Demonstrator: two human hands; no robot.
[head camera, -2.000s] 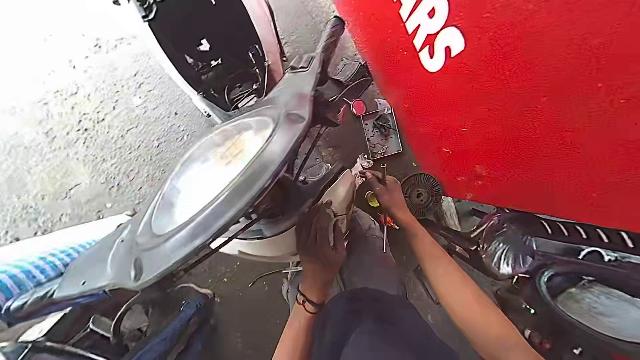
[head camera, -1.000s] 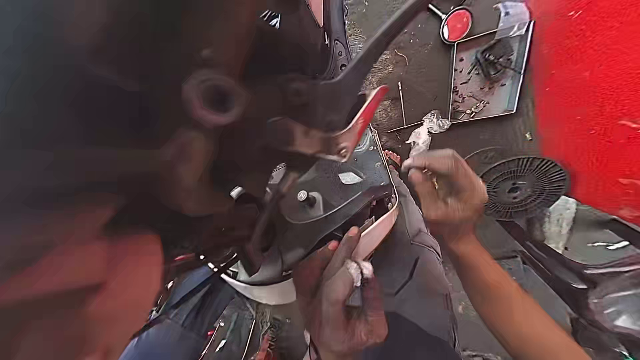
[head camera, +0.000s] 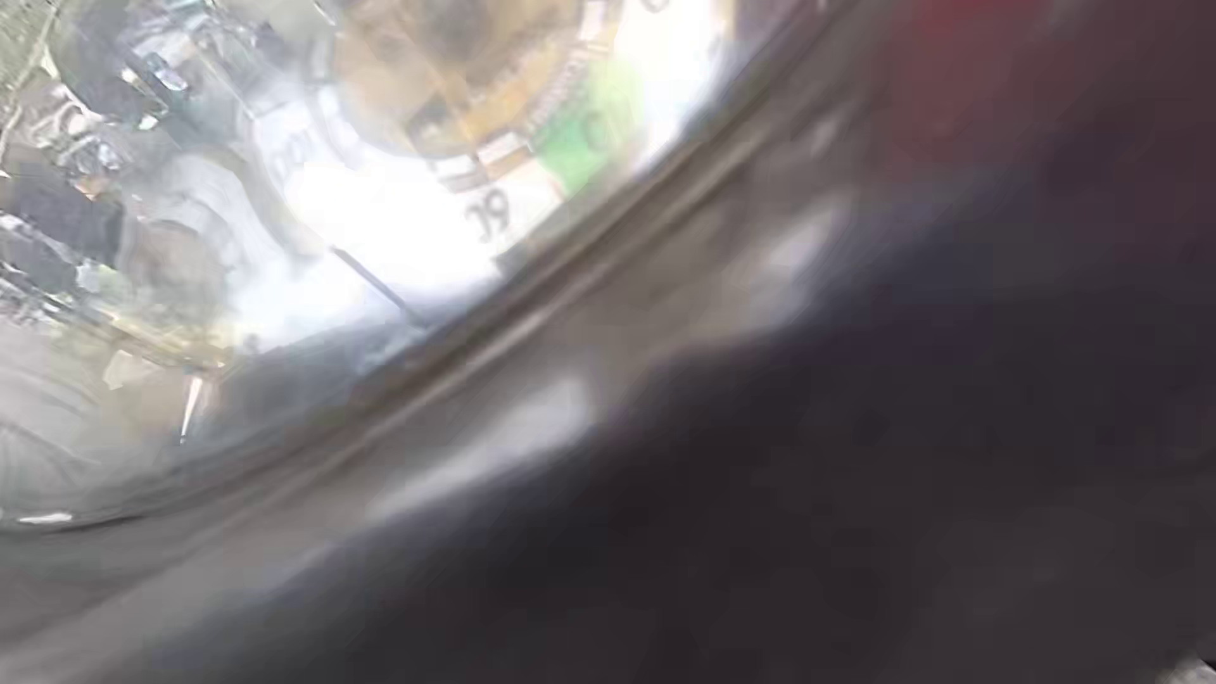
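Observation:
The instrument cluster of a scooter, with its speedometer dial (head camera: 456, 171) under a clear, shiny cover, fills the upper left of the head view at very close range. Its dial has a green segment (head camera: 589, 123) and a thin dark needle (head camera: 380, 285). A dark rim and blurred plastic housing (head camera: 532, 437) cross the view diagonally. Neither my left hand nor my right hand shows; what they hold or touch is hidden.
The blurred dark housing (head camera: 855, 532) takes up the lower right, very near the camera. A dull red surface (head camera: 978, 85) appears at the upper right. Bright reflections lie over the cover at the left.
The view has swung close over the instrument cluster. Both hands, the metal tray and the round black finned part, seen one second ago, are out of sight.

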